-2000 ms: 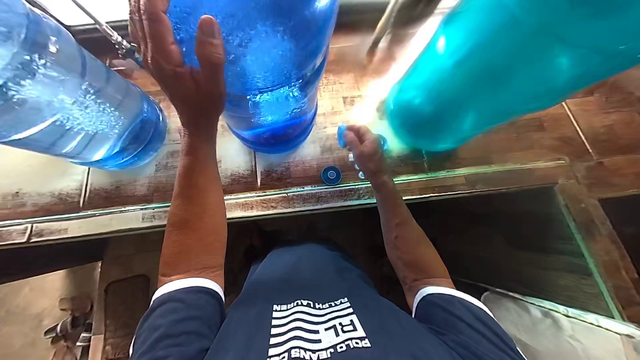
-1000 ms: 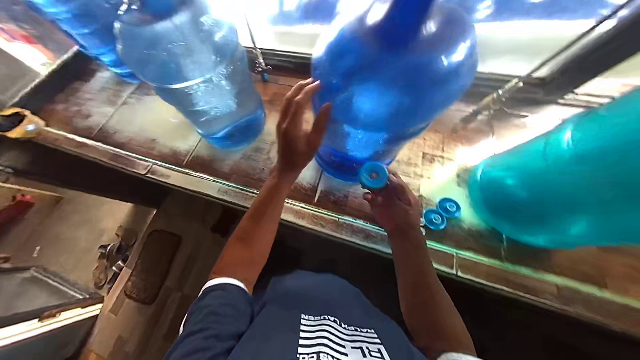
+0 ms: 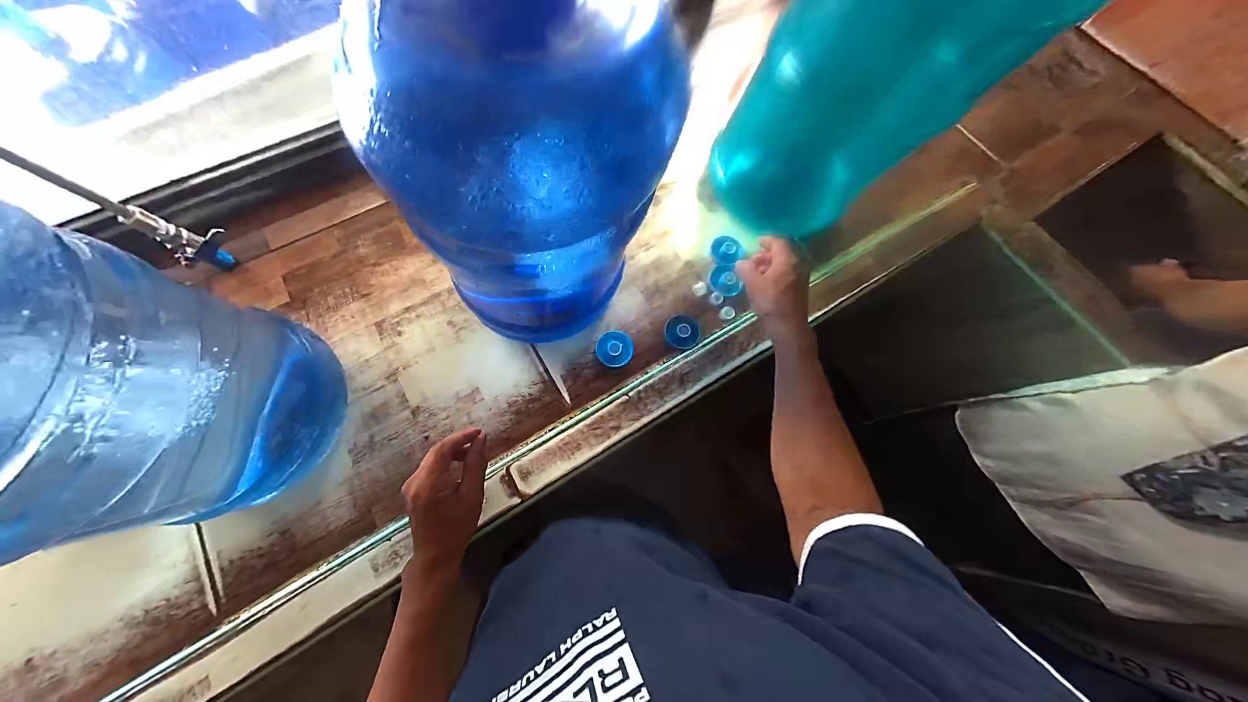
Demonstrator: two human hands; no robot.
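My left hand [image 3: 448, 497] hovers at the counter's front edge with fingers loosely bent and nothing in it. Beyond it stands a large blue water jug [image 3: 536, 175]. My right hand [image 3: 777, 278] reaches down at a blue plastic cap [image 3: 725, 281], fingertips at its edge; whether they grip it is not clear. Another blue cap [image 3: 725, 250] is just behind, beside the base of a teal jug [image 3: 838, 127]. Small white plugs [image 3: 727, 312] are scattered near my right hand. Two more blue caps, one darker [image 3: 682, 331] and one lighter [image 3: 614, 348], rest in front of the blue jug.
A clear blue-tinted water jug [image 3: 166, 390] stands at the left. Behind it, a thin metal rod with a blue-tipped fitting [image 3: 200, 246] reaches over the tiled counter [image 3: 429, 341]. A pale printed sack [image 3: 1121, 468] lies at the lower right, below the counter's edge.
My left hand has moved from beside the blue jug down to the counter's front edge. My right hand, which held up a blue cap, is now low by the caps. The view has turned.
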